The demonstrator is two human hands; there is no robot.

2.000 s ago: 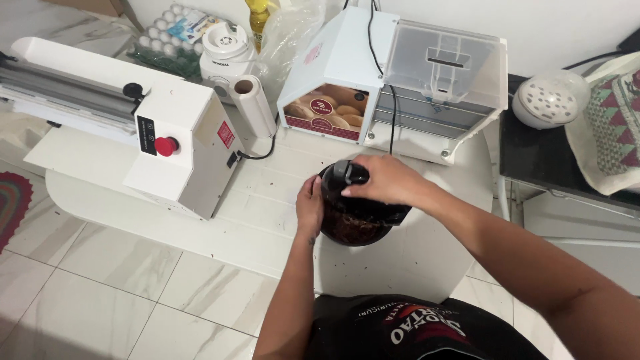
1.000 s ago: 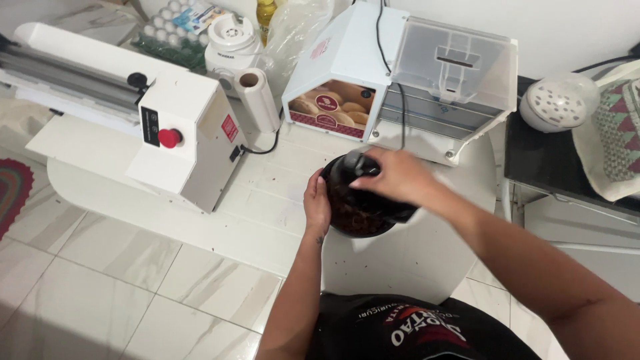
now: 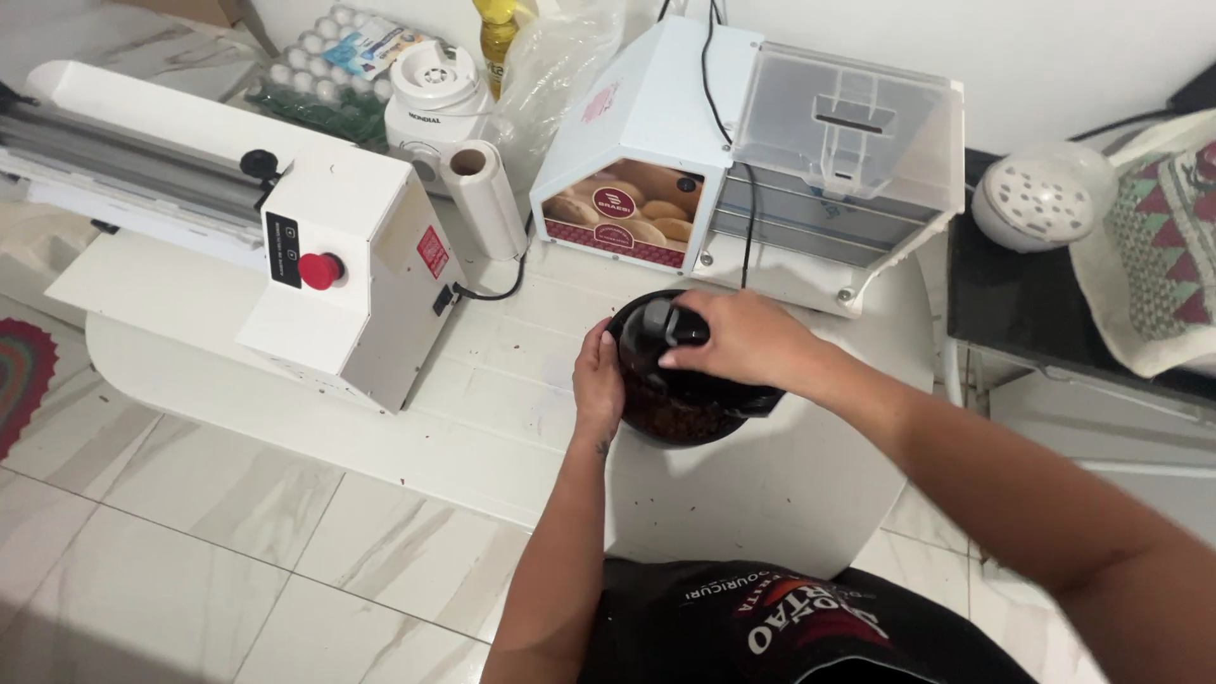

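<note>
On the white table stands a round black bowl (image 3: 679, 432) with dark brown bits inside. My left hand (image 3: 598, 380) holds the bowl's left side, its fingers along the rim. Above the bowl, my right hand (image 3: 736, 337) grips the black and grey handle of a dark tool (image 3: 670, 323). The tool's lower part reaches over or into the bowl; its exact kind cannot be told. A dark flat edge (image 3: 760, 404) shows at the bowl's right, below my right hand.
A white roller machine (image 3: 332, 247) with a red button stands left on the white table (image 3: 503, 389). Behind the bowl are a paper towel roll (image 3: 489, 199), a white appliance base (image 3: 437, 95), egg trays (image 3: 323, 66) and a boxy machine (image 3: 646, 142) with a clear cover. A black cord hangs near my right hand.
Both hands stay at the bowl. My right hand and the handle have shifted slightly over it. The view has moved a little.
</note>
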